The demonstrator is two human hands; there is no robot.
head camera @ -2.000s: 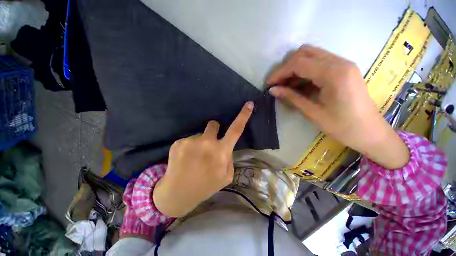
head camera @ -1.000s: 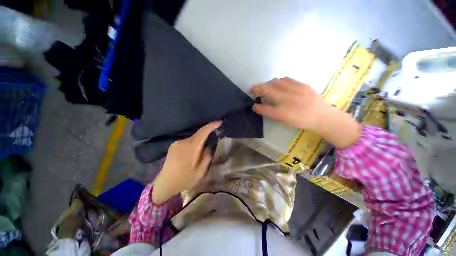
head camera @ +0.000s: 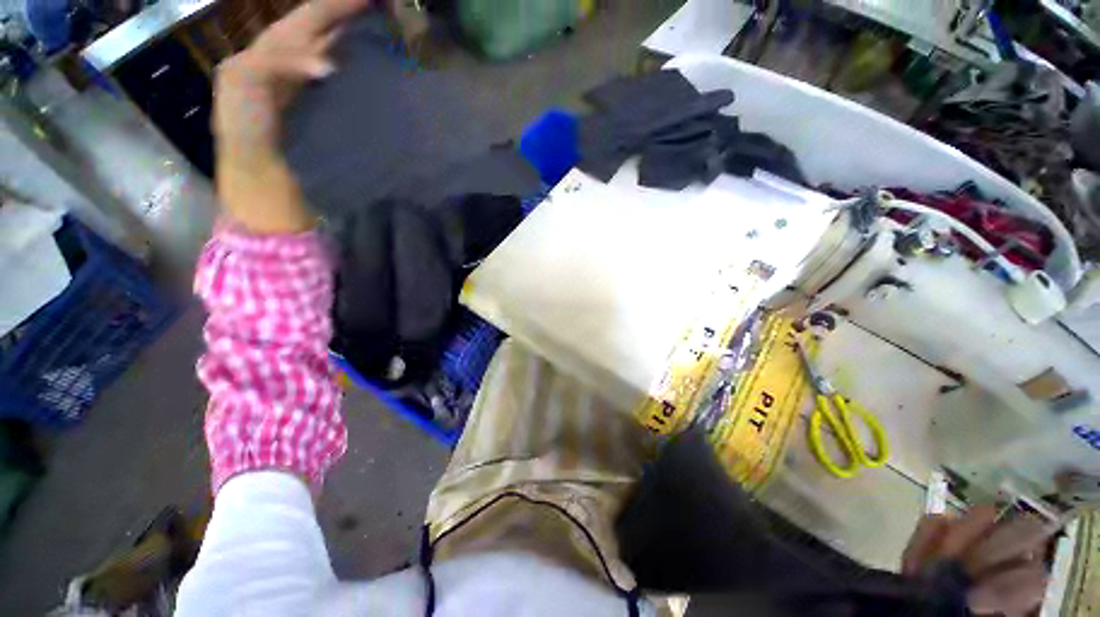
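My left hand (head camera: 271,84) is stretched out to the upper left, beside a dark fabric panel (head camera: 392,127); whether its fingers grip the panel cannot be told. My right hand (head camera: 983,560) is blurred and dim at the lower right, on the end of another dark fabric piece (head camera: 712,530). That piece stretches from the table's front edge across the lower right. Yellow-handled scissors (head camera: 844,434) lie on the machine bed beside yellow PIT tape (head camera: 760,416).
The white table (head camera: 579,277) has dark cut pieces (head camera: 682,127) piled at its far side. A blue crate (head camera: 404,410) with black work (head camera: 392,271) stands beside it. Another blue crate (head camera: 91,331) is at the left. The white sewing machine (head camera: 989,374) is at the right.
The view has swung. My hands have moved from close together on one panel to far apart, left hand to the upper left, right hand to the lower right. The scissors now show.
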